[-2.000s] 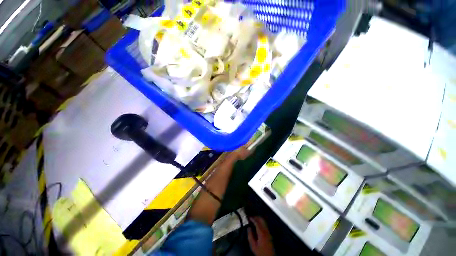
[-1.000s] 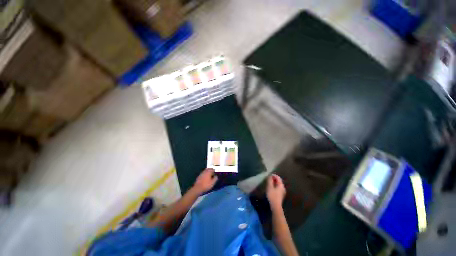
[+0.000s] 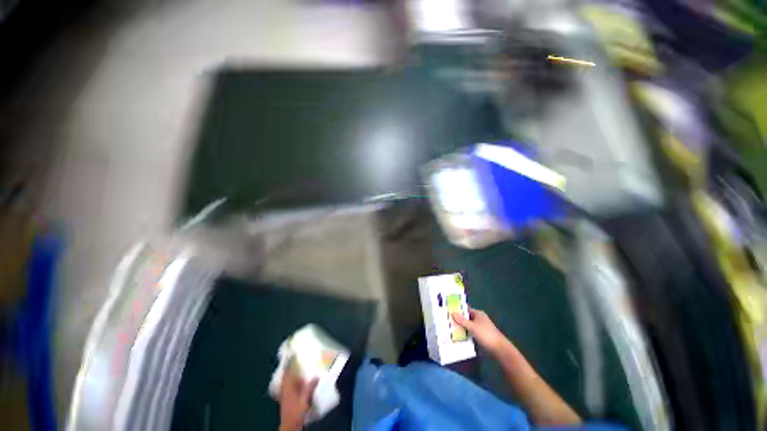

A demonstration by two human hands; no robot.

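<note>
My right hand [image 3: 481,327] grips a white phone retail box [image 3: 434,324] by its right edge, thumb on the front. The box stands roughly upright in view, its green-yellow phone picture showing. My left hand [image 3: 296,399] is blurred at the lower left, closed on a white phone box [image 3: 316,352] over the dark green bench [image 3: 261,324]. Blur hides whether it holds one box or two. My left fingers are partly hidden.
A weighing scale [image 3: 465,202] with a blue top [image 3: 523,195] and a white strip [image 3: 520,163] is ahead. A dark green bench [image 3: 286,135] lies beyond. Blurred white box stacks [image 3: 147,337] stand at the left. A grey machine-like surface [image 3: 601,143] is at the right.
The view has turned, bringing the scale nearer the middle. My right hand, empty one second ago, now holds a box. My left hand has moved left in view with white box material.
</note>
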